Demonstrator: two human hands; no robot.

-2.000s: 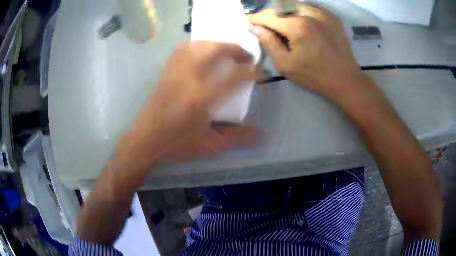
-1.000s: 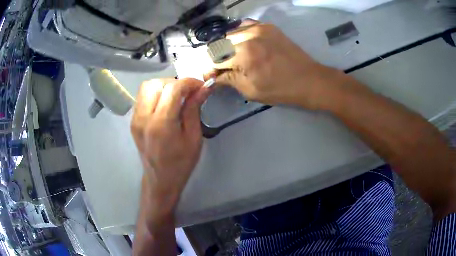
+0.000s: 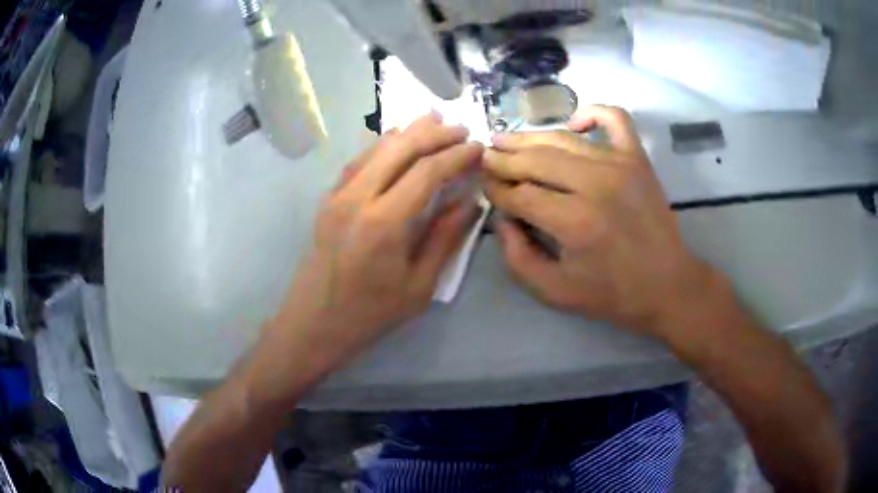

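Observation:
A white fabric strip (image 3: 416,96) lies on the machine bed at the needle area, and its near end shows below my hands. My left hand (image 3: 400,207) presses on the strip with its fingers bunched near the needle. My right hand (image 3: 578,202) lies just right of it, fingertips close to my left fingertips at the fabric's right edge. The needle tip and presser foot are blurred beside the bright fabric. Black round discs (image 3: 535,60) and a ribbed knob (image 3: 547,102) sit above my right fingers.
The lamp (image 3: 289,96) stands left of the needle. White layered pieces (image 3: 729,60) lie at the upper right. A small grey rectangle (image 3: 697,137) is on the bed. The machine head (image 3: 400,38) hangs overhead. Pale trays (image 3: 82,385) are left of the table's rounded edge (image 3: 404,395).
The view has shifted. The small piece end pinched between both hands a second ago is now a strip lying under them. Both hands are flatter and side by side at the needle.

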